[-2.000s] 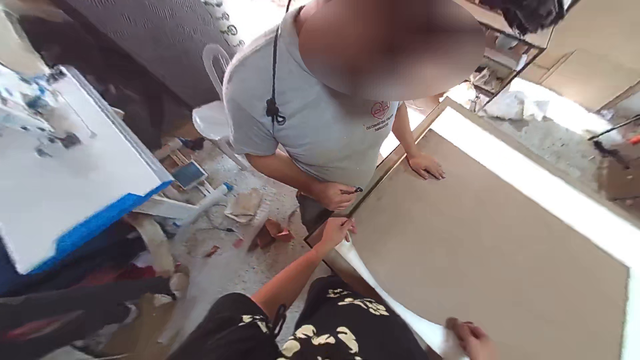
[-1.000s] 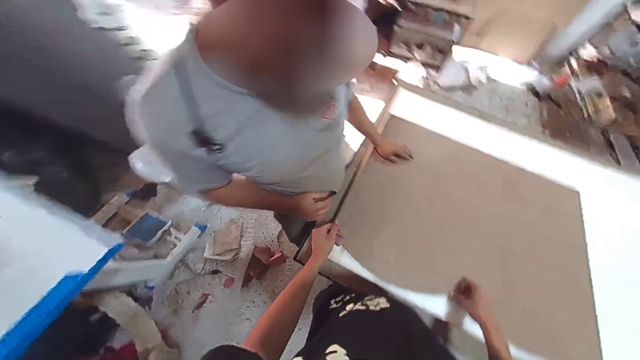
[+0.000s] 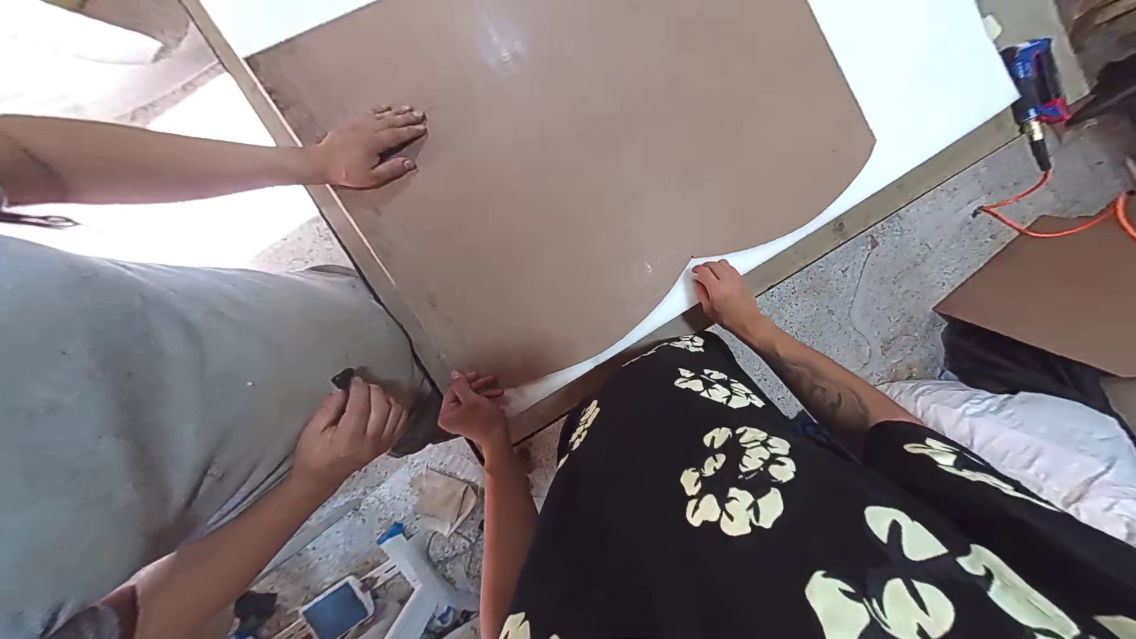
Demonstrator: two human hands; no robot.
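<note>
A large brown sheet (image 3: 568, 169) lies over a white sheet (image 3: 923, 80) on a wood-edged table (image 3: 896, 200). Along the edge near me the brown sheet curves, with a white strip showing below it. My left hand (image 3: 473, 410) has its fingers bent at the table's near left corner, touching the sheet's edge. My right hand (image 3: 726, 295) pinches the sheet's edge where it rises to a small peak. A co-worker's flat hand (image 3: 373, 149) presses on the brown sheet at the left. The co-worker's other hand (image 3: 351, 430) holds a small black object (image 3: 343, 379) beside the corner.
The co-worker stands close at the left. A blue heat gun or similar power tool (image 3: 1029, 84) with an orange cord (image 3: 1047, 232) is at the table's right end. Brown board (image 3: 1056, 293) and a white bag (image 3: 1029, 444) lie at the right. Paper scraps and a blue-faced block (image 3: 337, 610) are on the floor.
The view has swung right and come closer to the table. My left hand stays at the corner. My right hand still holds the sheet's near edge; the co-worker's palm remains on the sheet.
</note>
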